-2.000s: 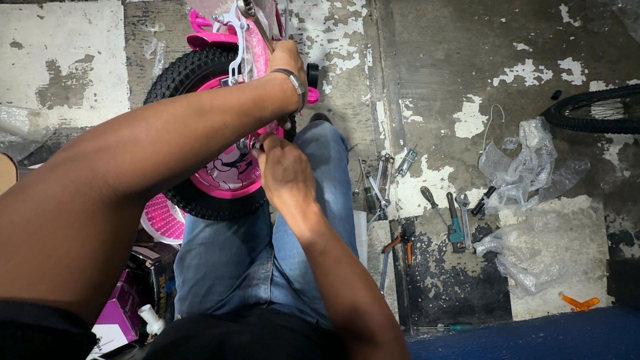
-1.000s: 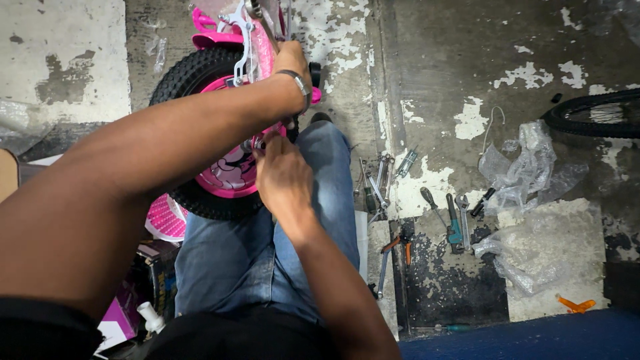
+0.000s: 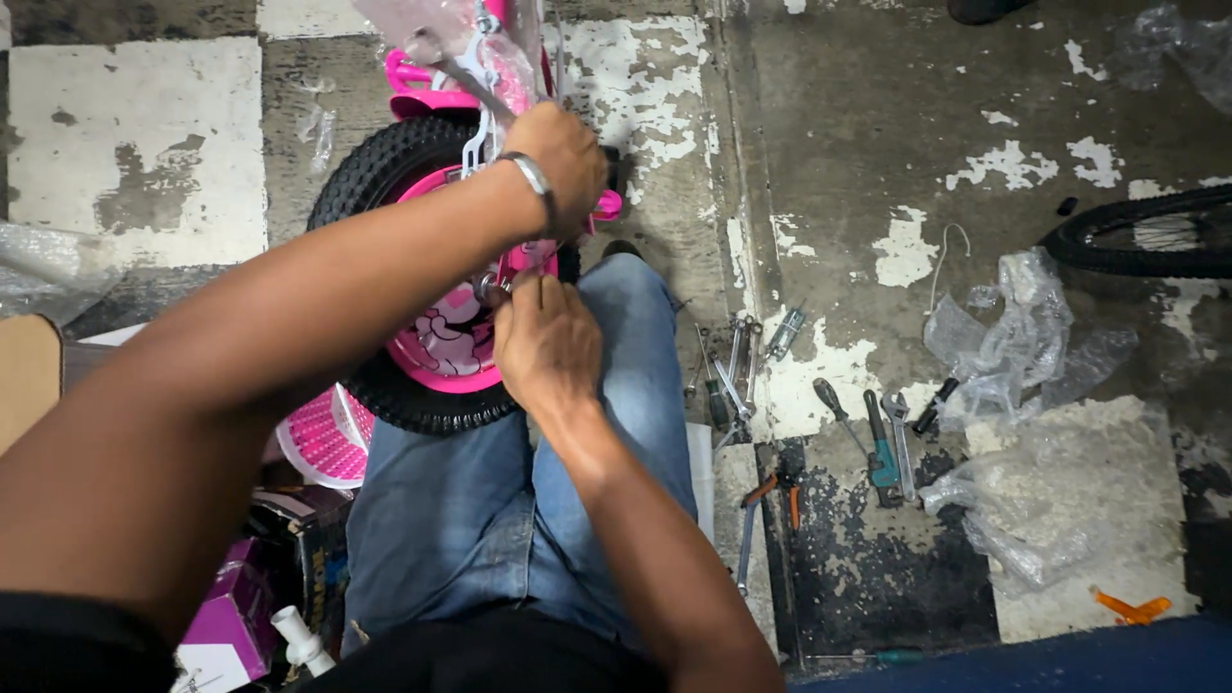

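Observation:
A small pink bicycle's wheel (image 3: 443,409) with a knobby black tyre and a pink rim rests over my jeans-clad legs. My left hand (image 3: 560,159), with a metal bracelet at the wrist, is closed around the end of a metal wrench (image 3: 476,89) that lies across the bicycle above the wheel. Its palm side is hidden. Just below, my right hand (image 3: 549,337) has its fingertips at the axle hardware (image 3: 491,287) in the middle of the wheel; whether they grip the nut there cannot be told. Plastic wrap (image 3: 385,14) covers part of the frame.
Several wrenches (image 3: 736,371) lie right of my leg, with a screwdriver (image 3: 830,397), a green-handled pipe wrench (image 3: 880,452) and an adjustable wrench (image 3: 901,443) farther right. Bubble wrap (image 3: 1030,327) and a black tyre (image 3: 1145,226) are beyond. A pink basket (image 3: 327,443) and boxes (image 3: 231,616) stand left.

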